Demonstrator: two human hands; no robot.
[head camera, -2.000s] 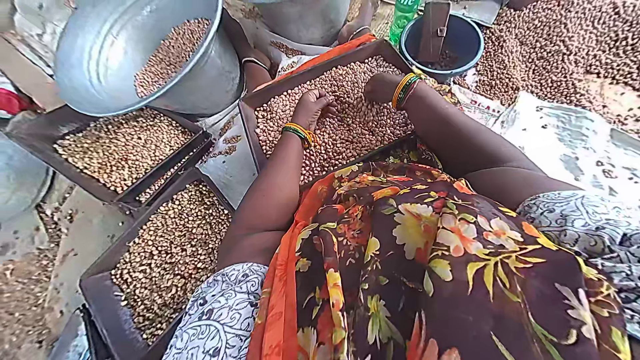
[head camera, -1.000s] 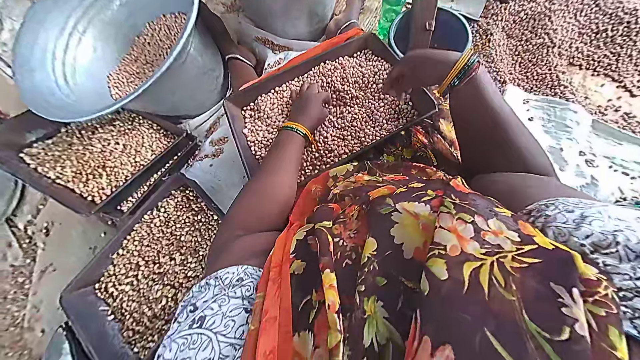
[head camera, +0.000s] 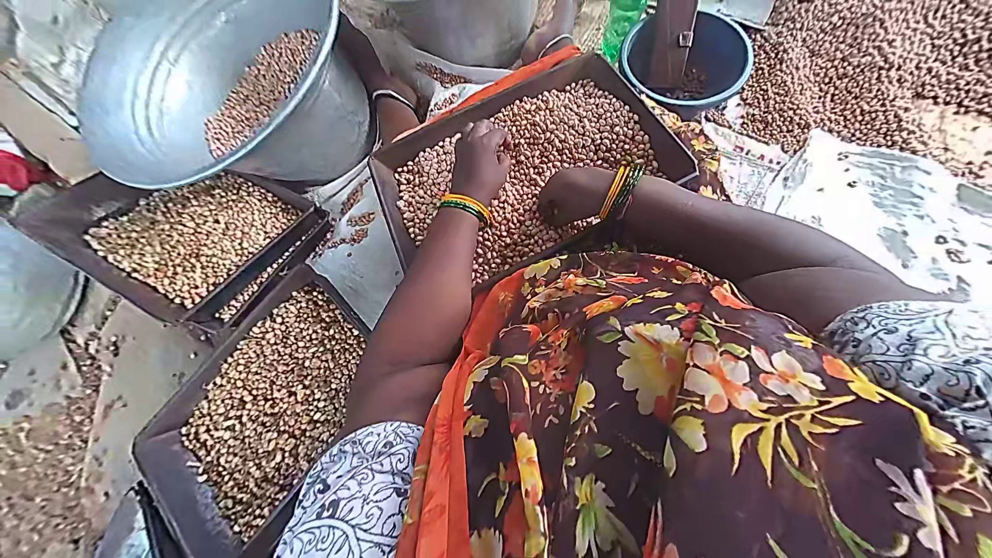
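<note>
A dark metal tray (head camera: 659, 136) lies across my lap, filled with small brownish-pink nuts or seeds (head camera: 573, 124). Above its left-centre part is my left hand (head camera: 482, 159), fingers curled over the nuts; whether it holds any is not visible. Near the tray's lower right side my right hand (head camera: 573, 195) rests on the nuts with fingers bent down, their tips hidden. Both wrists bear yellow and green bangles. Two more dark trays stand at the left, an upper one (head camera: 62, 221) and a lower one (head camera: 167, 473), both holding paler nuts.
A large metal basin (head camera: 310, 132) with some nuts tilts at upper left. Behind the lap tray stand another metal vessel (head camera: 465, 31), a blue-rimmed bucket (head camera: 740, 77) and a green bottle (head camera: 620, 27). A heap of nuts (head camera: 860, 70) spreads at upper right beside white sheeting (head camera: 891, 201). Someone's feet show near the basin.
My right hand has come down from the tray's upper right edge onto the nuts nearer my body. My left hand stays over the left part of the tray, its fingers now more curled.
</note>
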